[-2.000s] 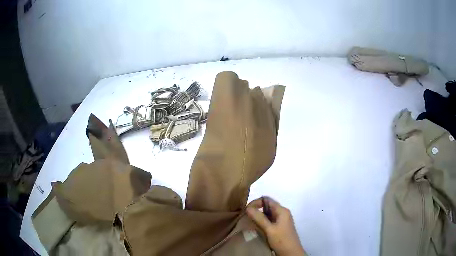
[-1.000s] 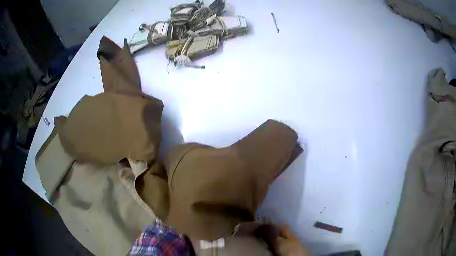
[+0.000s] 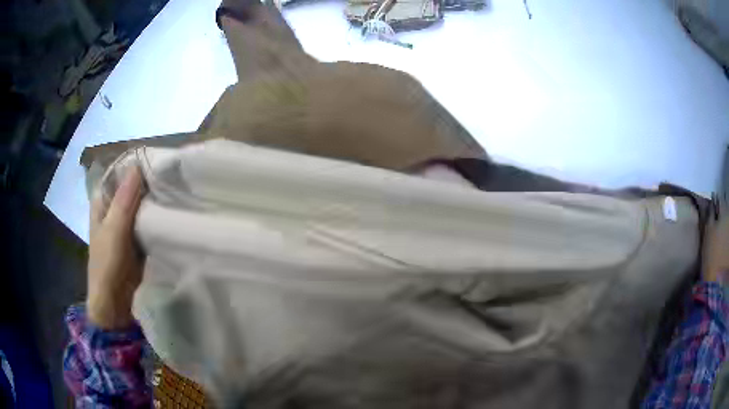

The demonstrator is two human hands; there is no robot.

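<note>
The jacket is stretched wide across the front, its pale grey-beige reverse facing me, partly blurred. Its brown outer face and a narrow brown sleeve lie behind it on the table. My left hand grips the jacket's left end, fingers partly behind the cloth. My right hand is at the right end, mostly hidden and cut off by the picture edge; it appears to hold the cloth there. A small white care label shows near it. No snips are visible.
The white table lies behind the jacket. Tied bundles are at the top edge. An orange-brown stool seat shows below left. A blue object is at the lower left.
The jacket has been lifted and spread out, its pale side now facing me. My left hand has come into view at the left; my right hand has moved to the far right.
</note>
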